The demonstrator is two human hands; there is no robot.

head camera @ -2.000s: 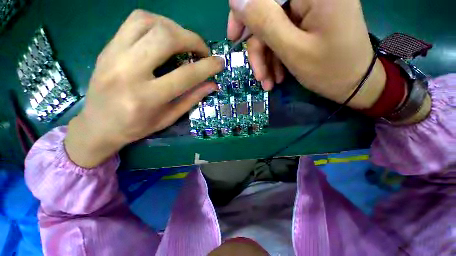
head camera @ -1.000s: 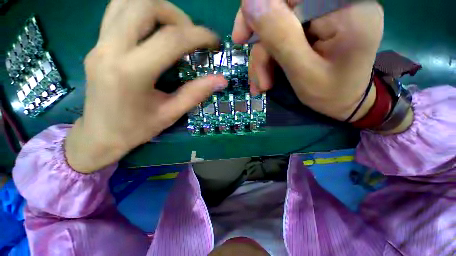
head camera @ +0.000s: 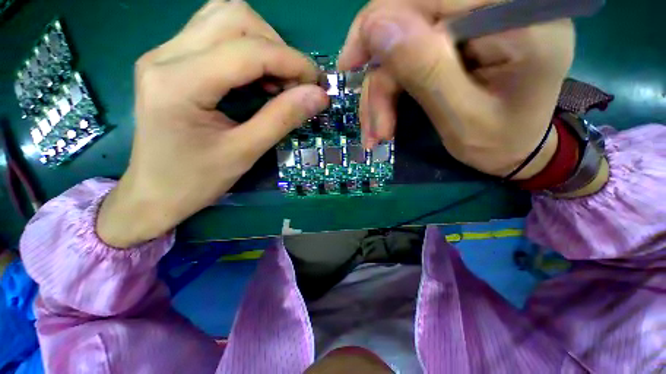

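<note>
A green PCB panel (head camera: 334, 169) with rows of silvery rectangles lies on the mat near the bench's front edge. My left hand (head camera: 208, 120) is over its upper left part, with thumb and forefinger almost together at the top row; whether they pinch anything cannot be told. My right hand (head camera: 460, 88) holds grey tweezers (head camera: 522, 20) like a pen over the panel's upper right. The tweezer tip is hidden or blurred by my fingers. My right fingertips are close to the panel's right edge.
Another PCB panel (head camera: 58, 98) lies at the left on the green mat (head camera: 621, 62). Dark reddish handles (head camera: 22, 175) are at the left edge. A dark sheet (head camera: 431, 157) is right of the panel. A thin black cord runs from my right wrist's red band (head camera: 549, 161).
My left thumb and forefinger have come closer together at the panel's top row. The tweezers now lie flatter, their rear end pointing right. My right hand has shifted slightly right.
</note>
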